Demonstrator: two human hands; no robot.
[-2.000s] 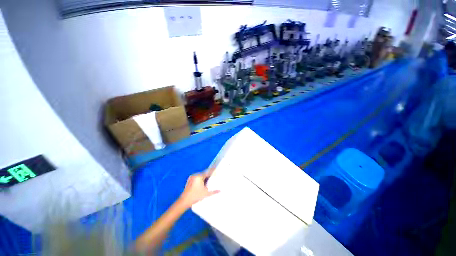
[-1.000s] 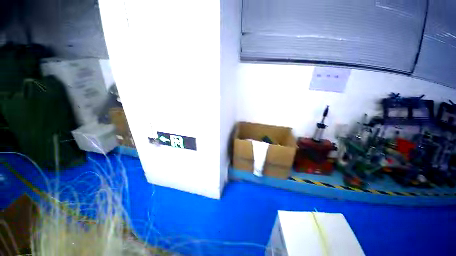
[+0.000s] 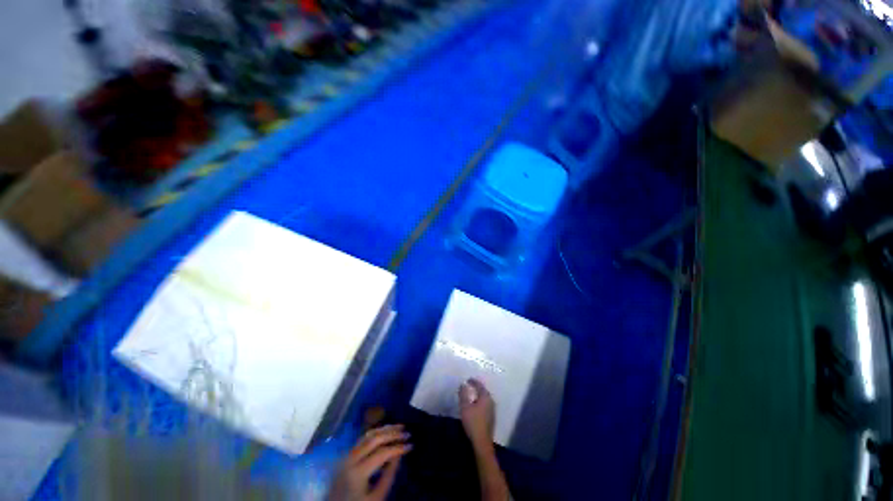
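A large white carton [image 3: 274,328] with a faint yellowish strip stands at lower left. A smaller white carton [image 3: 509,357] stands to its right, with a shiny streak on its top. My left hand [image 3: 372,462] is at the bottom edge, near the large carton's lower right corner, with its fingers apart and nothing visible in it. My right hand [image 3: 476,403] is over the near part of the smaller carton's top, fingers curled. Blur hides whether it grips anything.
A bright blue stool [image 3: 527,178] stands on the floor beyond the cartons. The green bench [image 3: 759,342] runs along the right, with a brown box [image 3: 769,113] on its far part. A person in blue [image 3: 641,54] is at the top. Brown boxes [image 3: 59,196] are at far left.
The view has swung right and down from the pillar and wall to the cartons and bench. Both hands have come into view. The large carton shows more fully, and the smaller one now shows.
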